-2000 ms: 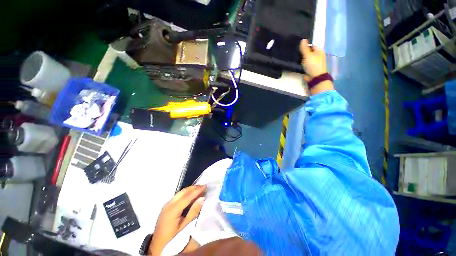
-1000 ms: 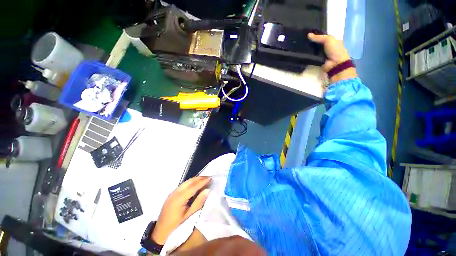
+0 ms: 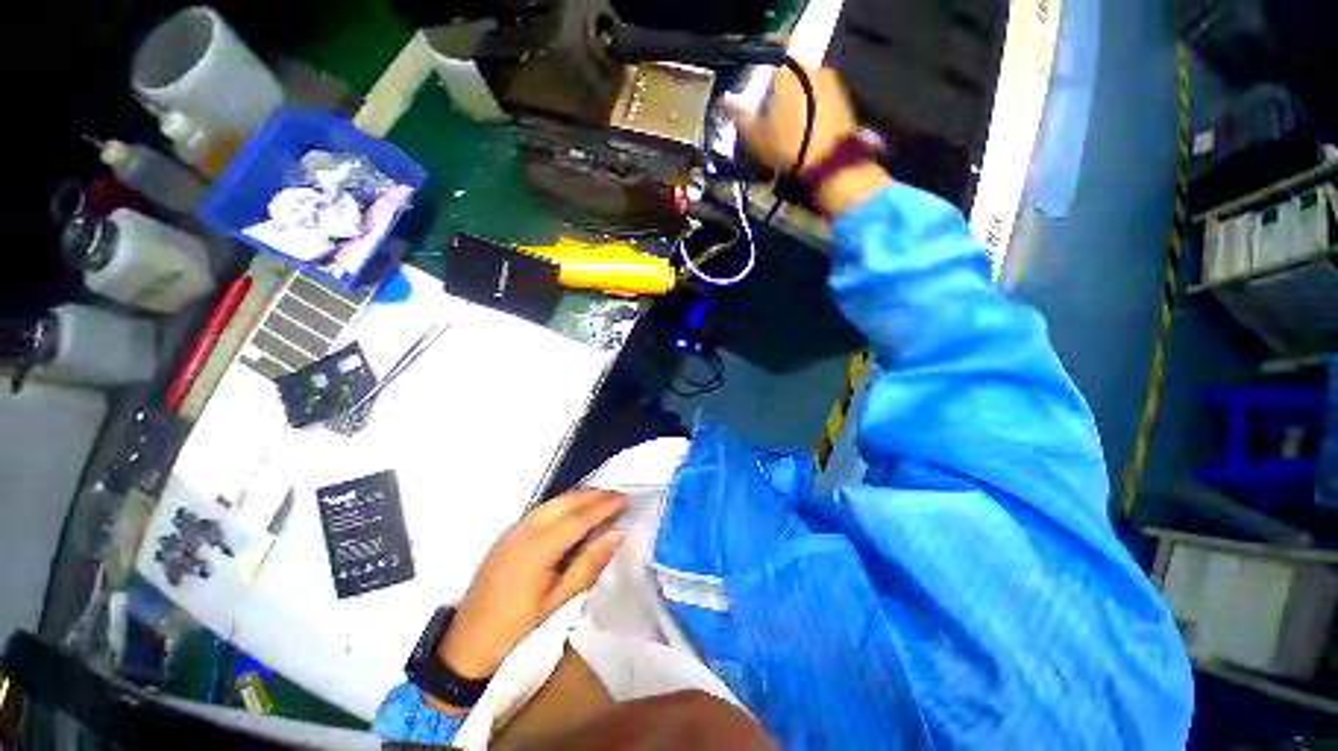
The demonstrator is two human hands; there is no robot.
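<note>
My left hand [image 3: 528, 580], with a black watch, rests on the white cloth over my lap; its thumb is apart from the fingers and nothing shows in it. My right hand [image 3: 797, 121], with a dark red wristband, reaches to the top, beside the large black tray [image 3: 917, 88]. A black cable crosses in front of it; its fingertips are blurred, and whether it holds anything is unclear. On the white sheet [image 3: 455, 426] lie a black battery [image 3: 366, 534], a small black plate with holes [image 3: 326, 385], thin tools and a pile of small dark parts [image 3: 192, 544].
A yellow screwdriver [image 3: 616, 267] lies by a black slab [image 3: 502, 276] at the sheet's far edge. A blue bin [image 3: 313, 195] holds clear and white bits. White bottles [image 3: 147, 261] stand at the left. A dark box with cables is at the top; shelves are at the right.
My right hand has moved left off the black tray, away from the glossy black slab it was touching. The slab is no longer visible there. My left hand stays on the cloth. The view has shifted.
</note>
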